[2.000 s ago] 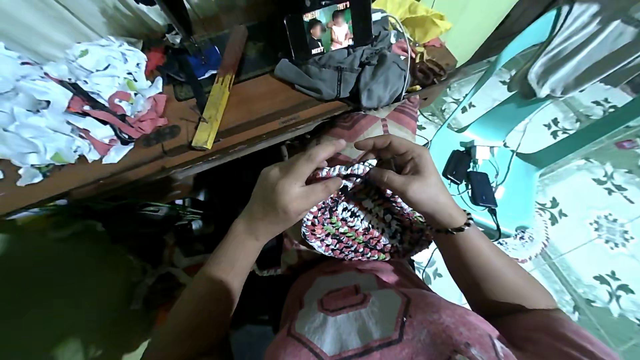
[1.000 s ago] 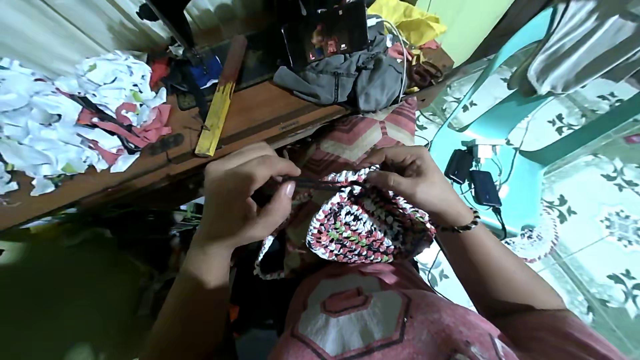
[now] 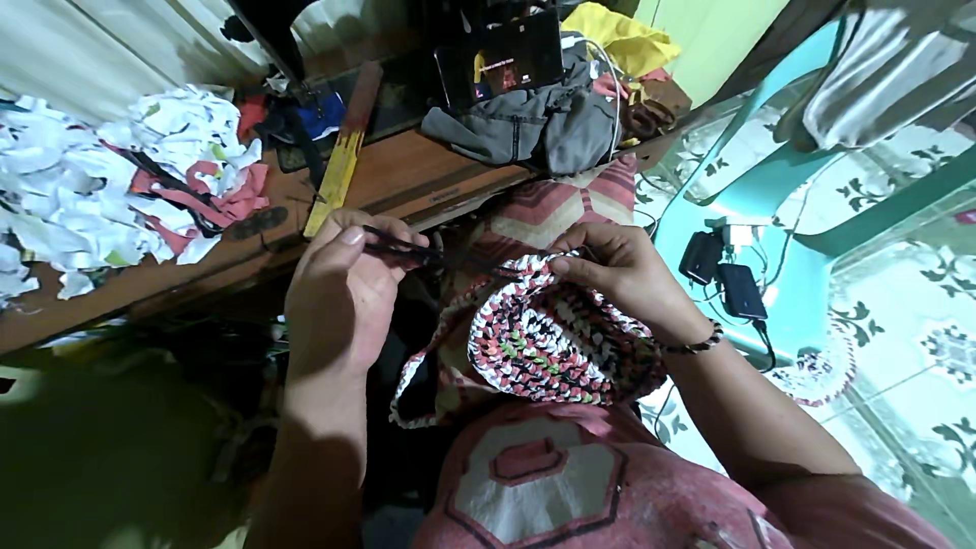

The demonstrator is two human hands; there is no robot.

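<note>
Between my hands a dark strand (image 3: 450,261) runs from the rim of a braided and woven rag piece (image 3: 549,343) in red, white, black and green. My left hand (image 3: 347,282) grips the strand's far end between thumb and fingers, left of the piece. The piece's upper edge is pinched in my right hand (image 3: 618,278), which wears a braided bracelet. A narrow braided strip (image 3: 412,374) hangs in a loop at the piece's left. Under the work lies a patterned red and cream cushion or cloth (image 3: 564,206).
A wooden table (image 3: 400,168) bears white and red fabric scraps (image 3: 191,137), a yellow-ended wooden stick (image 3: 339,171), grey cloth (image 3: 526,126) and a propped phone (image 3: 499,65). On the right, a teal plastic chair (image 3: 793,305) holds black devices (image 3: 740,292) with cables.
From beside my right hand, my left hand has moved left, and the dark strand now stretches between the two. My right hand stays at the piece's edge.
</note>
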